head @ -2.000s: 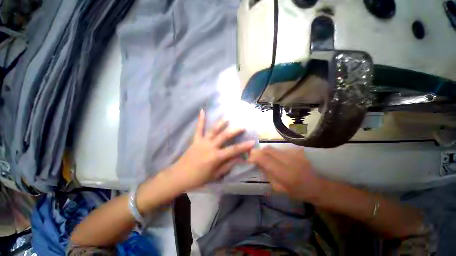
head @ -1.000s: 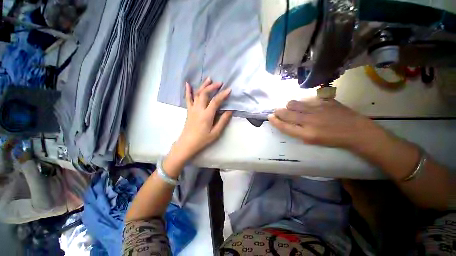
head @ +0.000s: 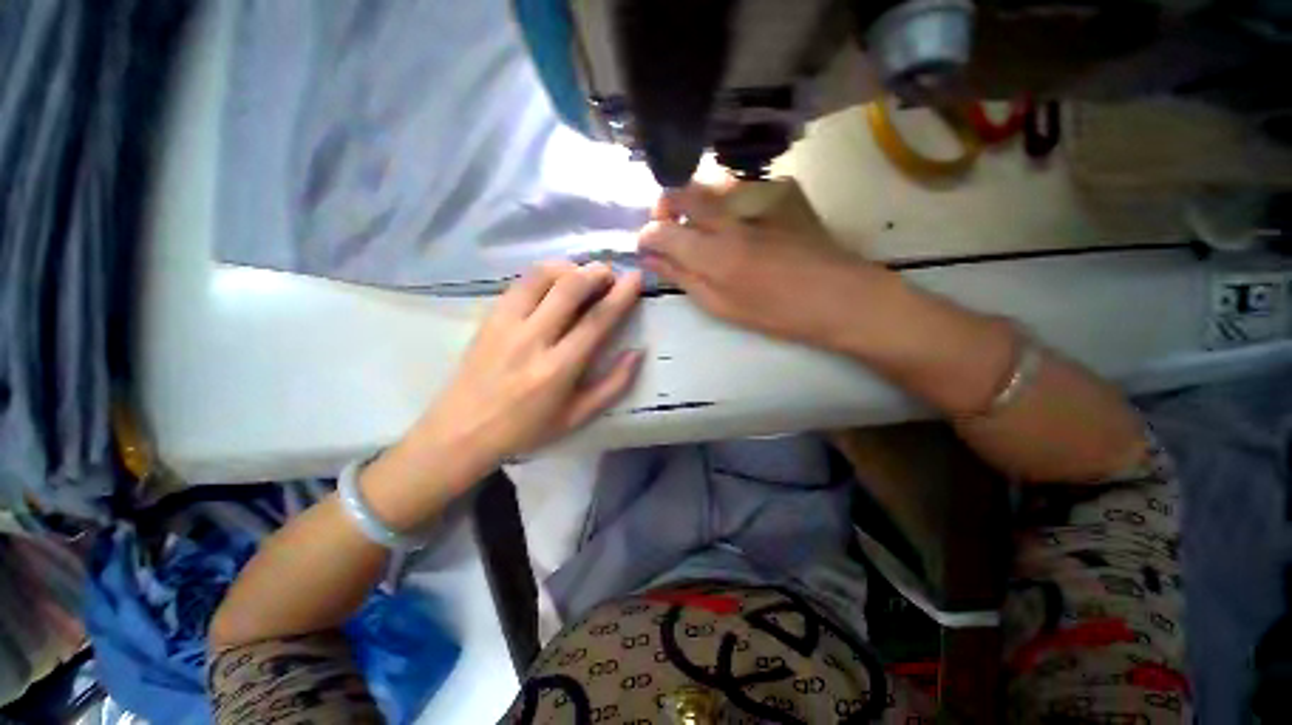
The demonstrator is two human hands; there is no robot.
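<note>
A grey garment panel (head: pixel 383 142) lies on the white table, its near edge running along the table towards the needle area. The sewing machine head (head: pixel 680 71) hangs above, with a bright glow at the needle. The needle and presser foot are hidden by glare and my fingers. My left hand (head: pixel 546 354) has its fingertips on the panel's near edge, left of the needle. My right hand (head: pixel 751 269) pinches the cloth edge close beside the needle area. The fingertips of both hands are nearly touching.
Yellow-orange loops (head: pixel 924 139) and red loops (head: pixel 999 121) lie on the machine bed at right. Grey stacked panels (head: pixel 71 255) hang at far left. Blue cloth (head: pixel 177 602) is heaped at lower left. Grey cloth (head: pixel 709 510) lies on my lap.
My left hand has moved from flat on the panel to its near edge, closer to my right hand. The view has shifted, and the machine head sits higher in it than two seconds ago.
</note>
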